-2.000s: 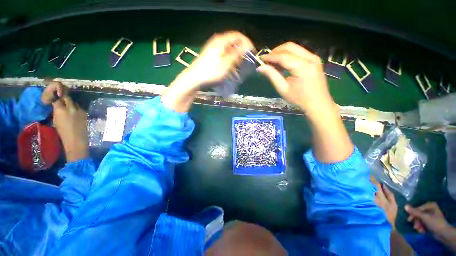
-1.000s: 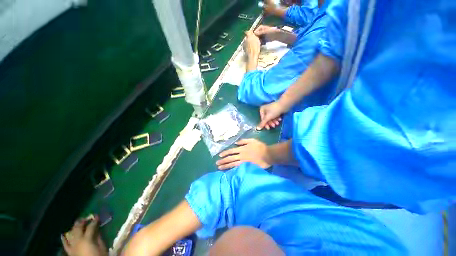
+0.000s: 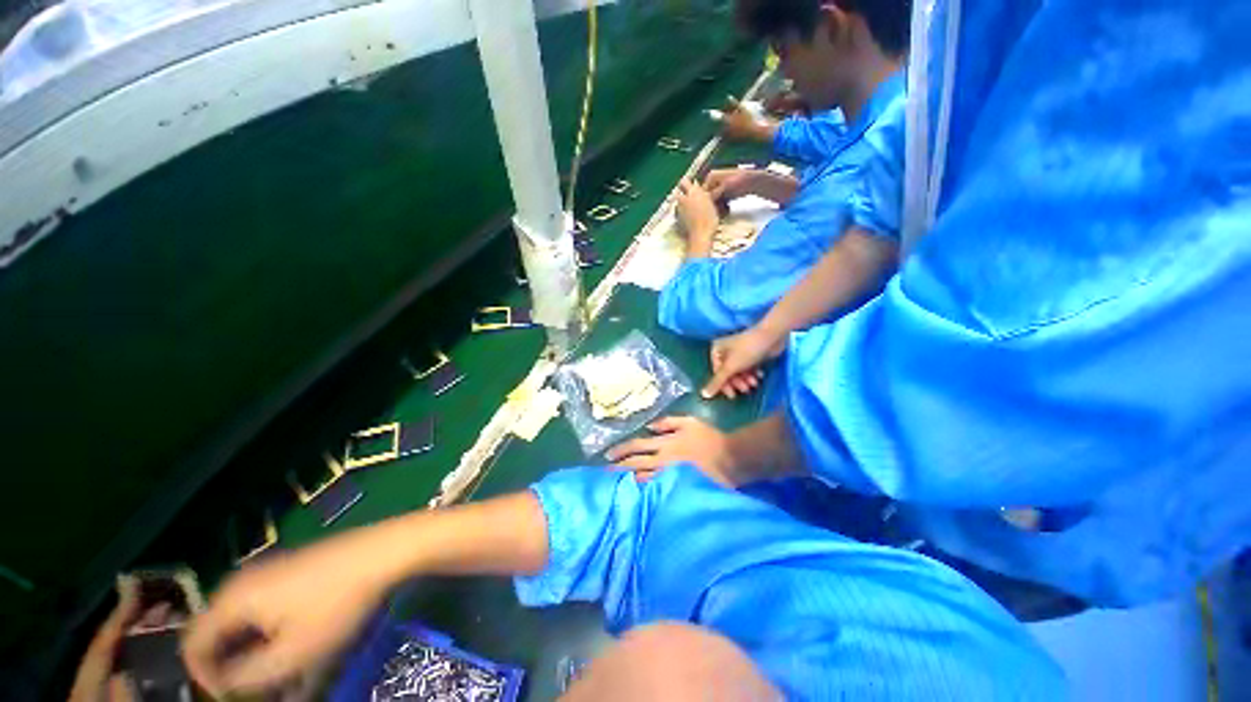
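A flip-phone housing (image 3: 162, 645), with a pale-rimmed open frame above a dark half, is upright near the bottom left corner. My left hand (image 3: 99, 661) holds it from the left side and is cut off by the picture's edge. My right hand (image 3: 281, 628) is blurred, fingers curled, at the housing's right side; whether it grips anything is hidden. The blue parts bin (image 3: 510, 678), full of loose metal hinges (image 3: 432, 672), is at the bottom, partly behind my right hand and cut off by the lower edge.
More housings (image 3: 373, 444) lie along the green belt. A white post (image 3: 528, 151) stands at the whitish edge strip (image 3: 480, 453). A clear bag with cream pieces (image 3: 617, 384) lies on the bench. A standing person's hand (image 3: 679, 446) rests beside it; another seated person (image 3: 782, 261) works beyond.
The view first swung far to the right, then back slightly. My right hand has moved from the belt into view beside a held housing. My left hand and more of the bin now show.
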